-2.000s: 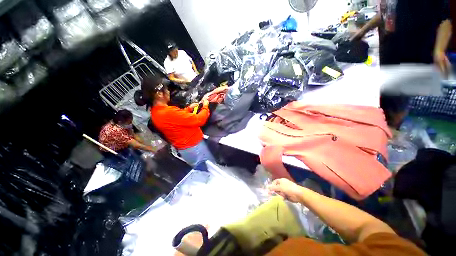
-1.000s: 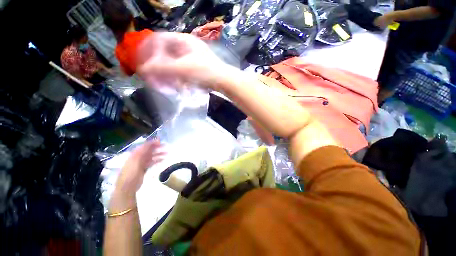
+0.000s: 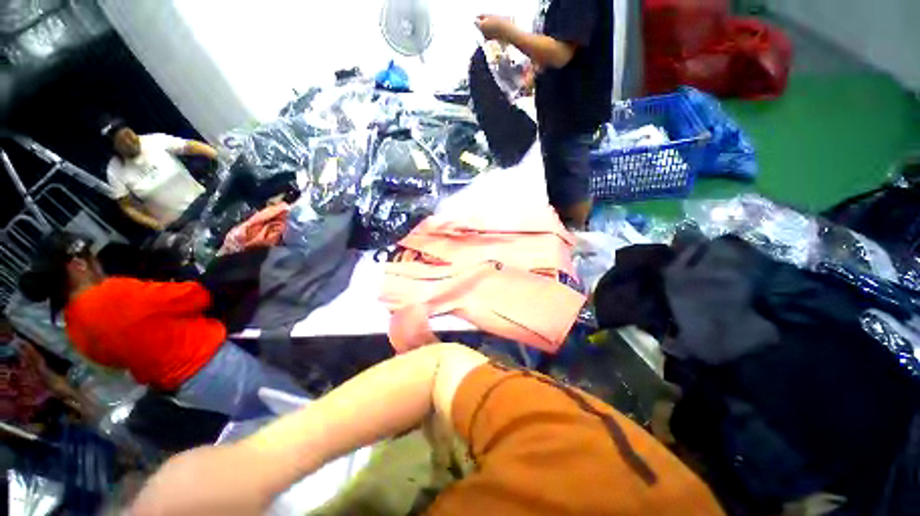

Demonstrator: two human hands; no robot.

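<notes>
My right arm in an orange-brown sleeve reaches across the bottom of the view to the lower left. My right hand (image 3: 197, 486) is blurred and partly cut off by the lower edge, so its fingers and any hold are hidden. My left hand is not in view. The yellow-green jacket (image 3: 395, 474) shows below my right forearm, mostly hidden by it and by the lower edge. White and clear empty bags (image 3: 328, 489) show beside the jacket, partly behind the forearm.
A coral-pink jacket (image 3: 494, 292) lies on the white-topped table (image 3: 348, 302), with bagged garments (image 3: 398, 166) behind. Dark loose garments (image 3: 767, 343) are heaped at right. A blue crate (image 3: 646, 161) stands behind. People stand at left and beyond the table.
The view has turned to the right. My right hand has come down from the upper middle to the lower left. My left hand has gone out of view. The hanger hook no longer shows.
</notes>
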